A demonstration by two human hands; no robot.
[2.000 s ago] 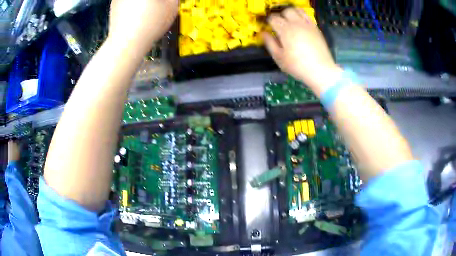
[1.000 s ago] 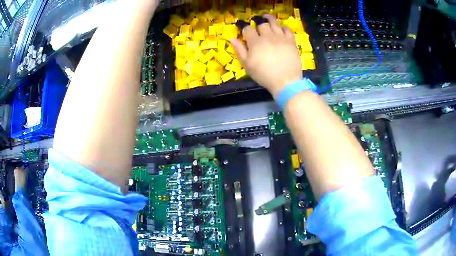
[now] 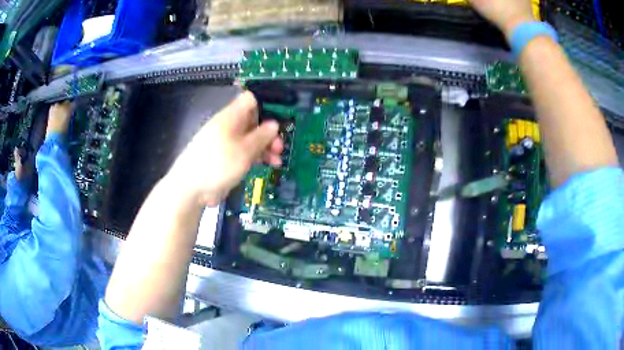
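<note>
My left hand (image 3: pixel 229 150) is over the upper left part of the main circuit board (image 3: pixel 311 164), fingers bent down. The fingertips are blurred, with dark coverings, and I cannot tell whether they hold a part. The board lies in a black solder pallet (image 3: pixel 424 198). One yellow capacitor (image 3: pixel 257 191) stands at its lower left. My right hand (image 3: pixel 503 10) is cut off by the top edge, at the bin of yellow capacitors (image 3: pixel 445 2); its fingers are hidden. A second board (image 3: pixel 523 184) at the right has several yellow capacitors in a row at its upper left.
A green board strip (image 3: pixel 299 63) lies along the pallet's far edge. Green clamps (image 3: pixel 482 186) stick out at the pallets. A tan wrapped stack (image 3: pixel 274 15) and a blue bin (image 3: pixel 109 34) stand behind the rail. A co-worker's blue sleeve (image 3: pixel 55 219) and hand are at the left.
My left hand has come back from beyond the top edge to the left board. My right hand is still at the bin, now mostly out of view. The view has shifted left and down.
</note>
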